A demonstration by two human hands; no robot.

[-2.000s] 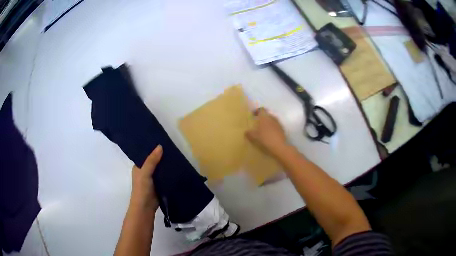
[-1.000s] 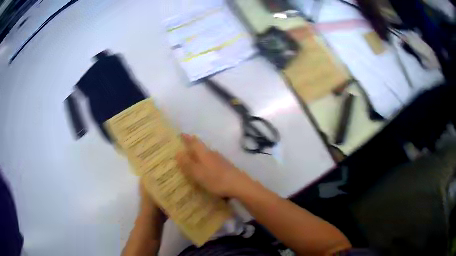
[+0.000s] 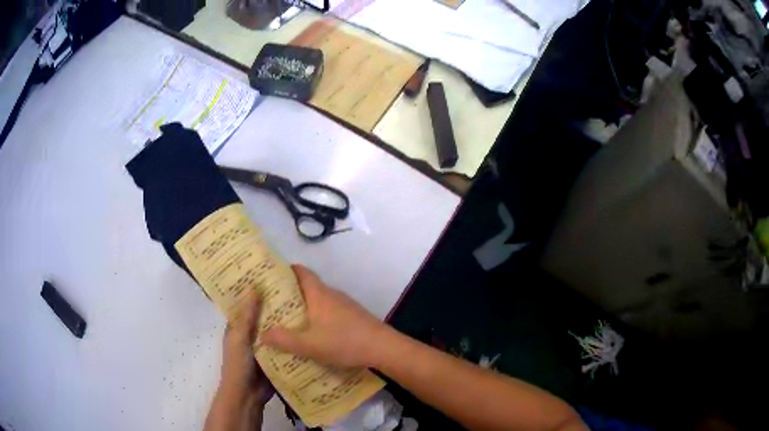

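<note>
A narrow dark bundle of cut fabric [image 3: 181, 181] slants from upper left to lower centre above the white table. A tan printed ticket sheet [image 3: 223, 252] lies along its top. My left hand [image 3: 240, 353] grips the bundle from the left side, its fingers partly hidden under it, with the thumb on the sheet. My right hand [image 3: 325, 324] holds the sheet against the bundle from the right. White material [image 3: 371, 414] shows at the bundle's near end.
Black-handled shears [image 3: 295, 202] and an order sheet [image 3: 190, 97] lie beyond the bundle. A black block [image 3: 63, 309] is on the white table [image 3: 93, 194] at left. The side table holds a black box [image 3: 287, 71] and a brown bar [image 3: 441, 125]. A large box [image 3: 649, 227] stands at right; scraps lie on the floor.
The tan sheet has come off the table onto the bundle, with my right hand on it. The view has swung right, showing the large box and floor. The black block is now uncovered.
</note>
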